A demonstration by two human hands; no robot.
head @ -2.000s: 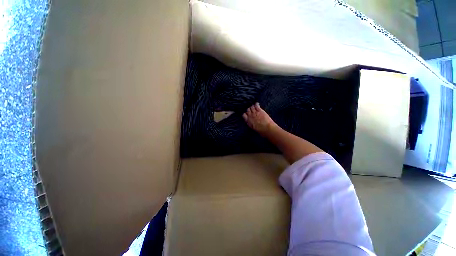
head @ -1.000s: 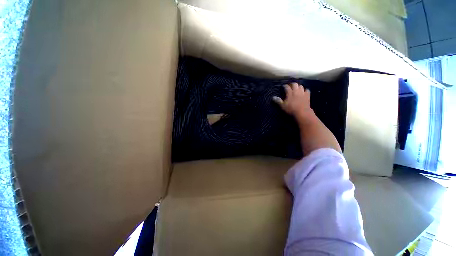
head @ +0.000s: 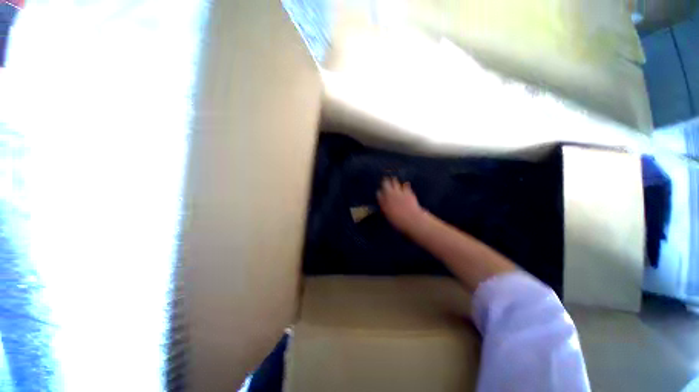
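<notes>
An open brown carton point(head: 383, 306) stands in front of me with its flaps out. Dark layered cords point(head: 490, 218) fill it, and a small light brown patch point(head: 360, 213) shows among them. My right hand point(head: 398, 200) reaches in from the lower right, palm down on the cords left of the middle, beside that patch. Its fingers look slightly apart and I see nothing held in them, though the picture is blurred. My left hand is not in view.
A tall flap point(head: 245, 191) rises at the left and a pale flap point(head: 602, 230) at the right. A dark item point(head: 657, 207) is beyond the right flap. Overexposed cardboard lies at the back. Blue speckled floor point(head: 31, 306) shows at the left.
My right hand first moved right across the cords, then back left beside the light brown patch. The view has shifted, so the carton sits lower and further right, and the picture is more blurred.
</notes>
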